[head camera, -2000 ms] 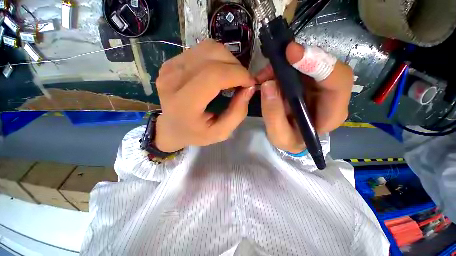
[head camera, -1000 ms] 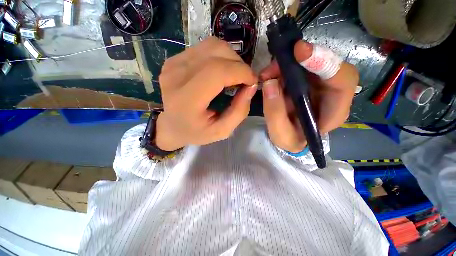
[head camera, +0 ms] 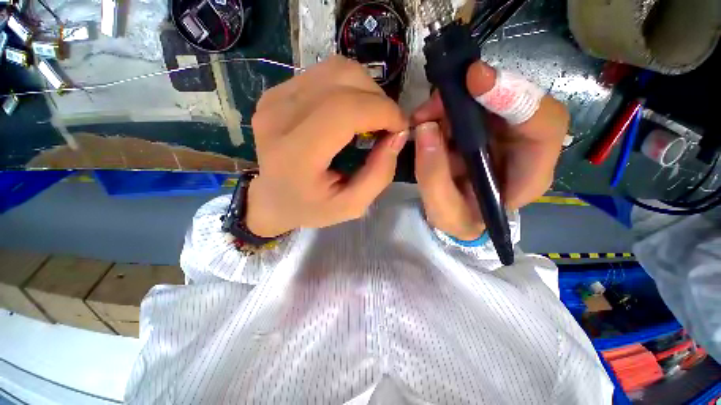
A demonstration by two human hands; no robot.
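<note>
My left hand (head camera: 328,150) has its thumb and forefinger pinched on a thin wire whose end barely shows. A small silver and yellow part (head camera: 365,141) shows beneath these fingers, mostly hidden. My right hand (head camera: 494,150), with white tape round one finger, holds the black soldering iron (head camera: 472,130) handle down and barrel up; its thumb and forefinger tips pinch close to the left ones. A round housing with circuit board (head camera: 371,35) sits in the fixture just beyond my hands. A silver solder wire (head camera: 166,73) runs in from the left to behind my left hand.
Another round housing (head camera: 209,22) and a pad with a black piece (head camera: 188,73) lie left. Small batteries (head camera: 49,73) are scattered far left. A beige pot (head camera: 644,35), red pen (head camera: 617,133), blue pen (head camera: 627,145) and tape roll (head camera: 664,148) stand or lie right. Cardboard (head camera: 126,157) lines the front edge.
My right hand and the soldering iron have shifted slightly right. My left hand has moved very slightly right, with its pinch kept. The fingertips remain close together.
</note>
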